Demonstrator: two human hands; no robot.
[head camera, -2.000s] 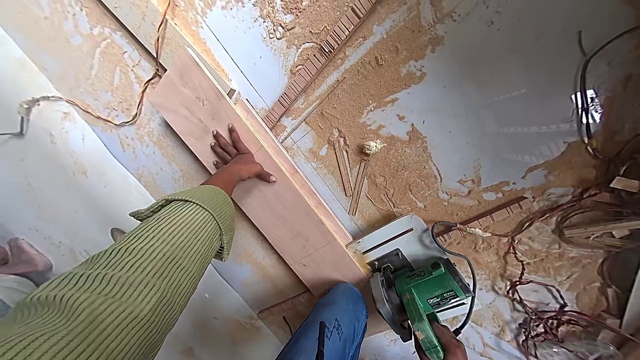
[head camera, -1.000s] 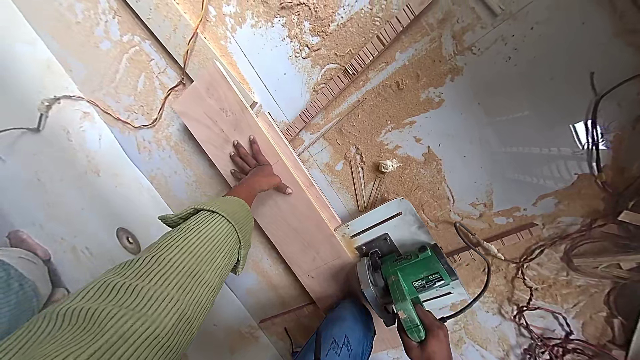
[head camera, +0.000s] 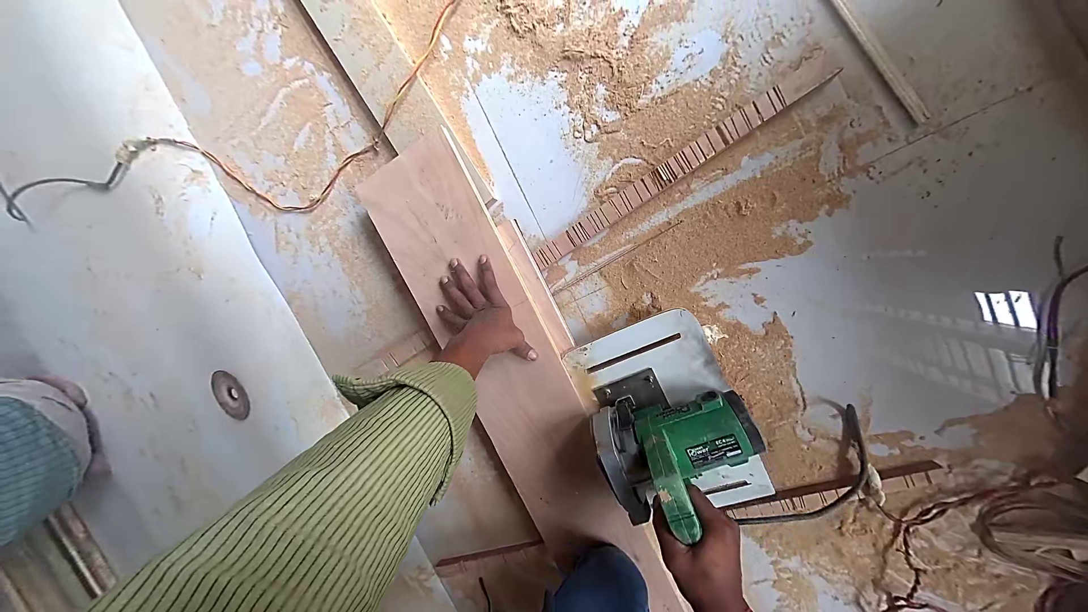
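Observation:
My left hand (head camera: 483, 321) lies palm down, fingers spread, on a long reddish plywood board (head camera: 518, 399) that runs from the upper left to the bottom centre. In my right hand (head camera: 704, 552) is the rear handle of a green circular saw (head camera: 690, 438). The saw's wide metal base plate (head camera: 654, 348) overlaps the board's right edge, with the blade guard (head camera: 619, 459) at that edge. The blade itself is hidden. A knee in blue jeans (head camera: 600, 580) is at the board's near end.
Sawdust (head camera: 739, 221) covers much of the floor. Notched wood strips (head camera: 663, 174) lie beyond the board. A twisted wire (head camera: 280, 206) crosses at upper left, and a round disc (head camera: 230, 395) lies on a pale sheet. Another person's foot (head camera: 68, 391) shows at left. Tangled wires (head camera: 914, 552) lie lower right.
The saw in my right hand has moved up along the board's right edge, farther from the knee. My left hand stays flat on the board. The view has shifted somewhat.

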